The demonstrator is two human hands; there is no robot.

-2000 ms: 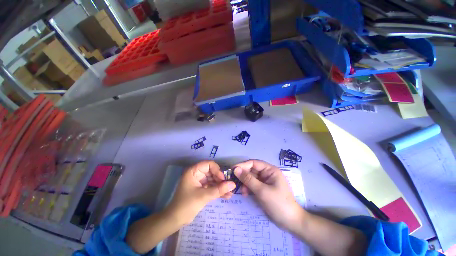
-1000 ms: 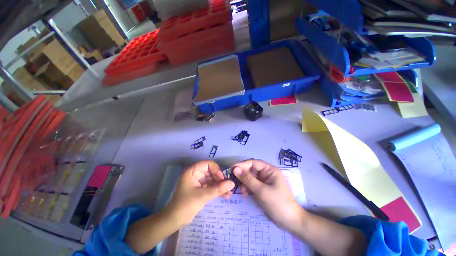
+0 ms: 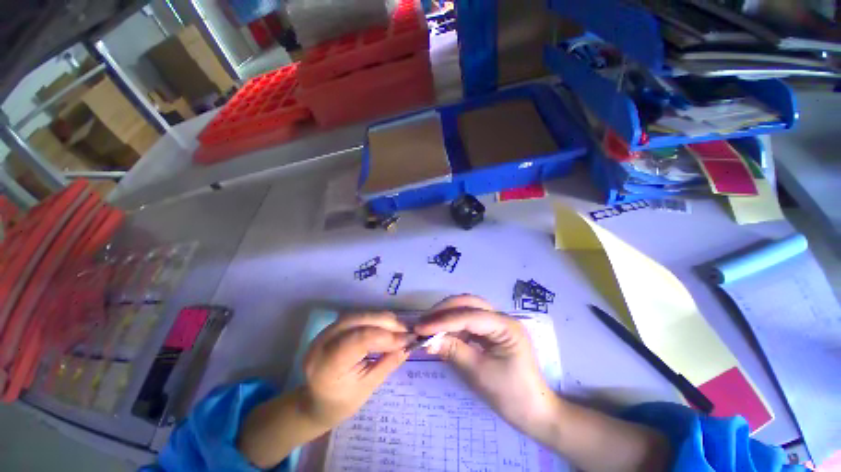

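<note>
My left hand [image 3: 355, 364] and my right hand [image 3: 489, 355] meet over the top of the record form pad [image 3: 420, 429]. Their fingertips pinch a small dark part [image 3: 417, 341] between them, mostly hidden by the fingers. Small black frame parts lie on the bench beyond my hands: a small group [image 3: 367, 268] and a single part [image 3: 395, 283] at the left, a little pile [image 3: 446, 258] in the middle and a larger pile [image 3: 533, 295] at the right.
A black pen [image 3: 650, 357] lies beside a yellow paper strip [image 3: 645, 286]. A second pad [image 3: 784, 313] is far right. A small black round object [image 3: 467, 211] sits before the blue divided bin [image 3: 475, 171]. A black and pink case [image 3: 180, 359] is left. Red trays [image 3: 364, 74] stand behind.
My fingers have turned and closed more over the small dark part, which now shows as a thin edge. The camera view has shifted slightly.
</note>
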